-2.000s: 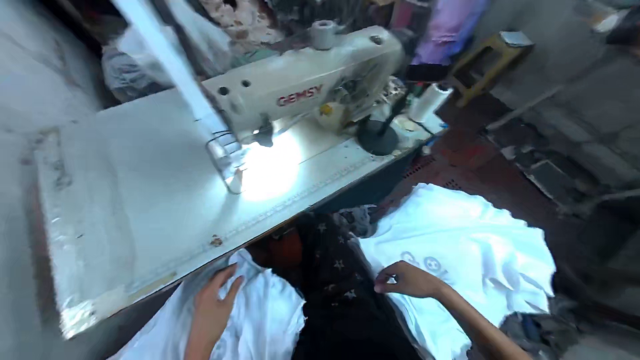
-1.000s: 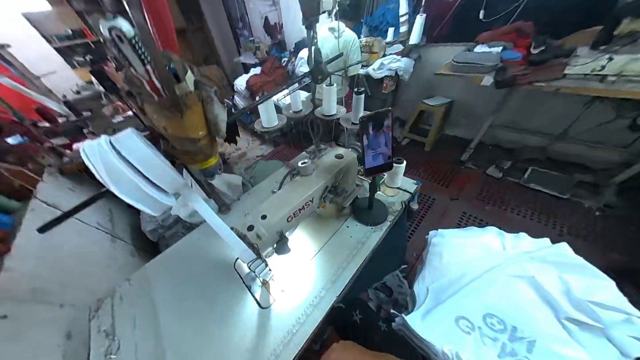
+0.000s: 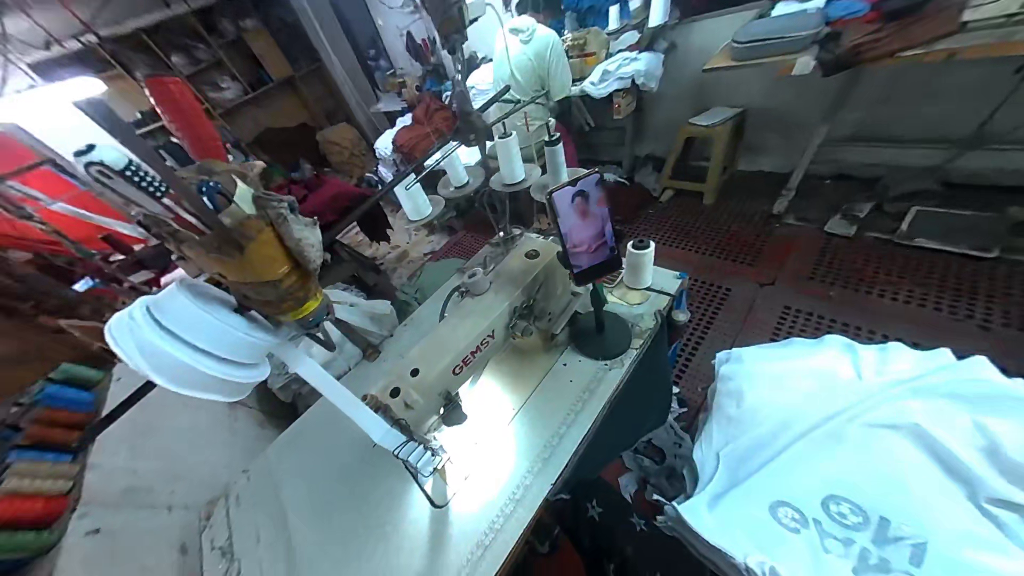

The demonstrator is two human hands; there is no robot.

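Neither of my hands shows in this view. In the middle stands a Gemsy sewing machine (image 3: 472,344), its lamp lighting the needle area of the white table (image 3: 320,480). White tape (image 3: 344,400) runs from a roll (image 3: 192,340) at the left down into a wire guide (image 3: 428,472) beside the needle. A phone (image 3: 586,228) is propped on a round black stand (image 3: 602,334) at the machine's right end, with a white thread cone (image 3: 639,264) beside it. White printed fabric pieces (image 3: 848,432) lie piled at the lower right.
Thread cones (image 3: 510,158) stand on a rack behind the machine. A person (image 3: 531,72) in pale clothing is at the back. A stool (image 3: 704,152) stands near the wall, left of a workbench (image 3: 920,52). Colored spools (image 3: 40,480) line the left edge. Perforated mats (image 3: 904,280) cover the floor.
The view has swung up from my lap to the room. Both hands, seen two seconds ago at the white fabric on either side of my lap, are out of view.
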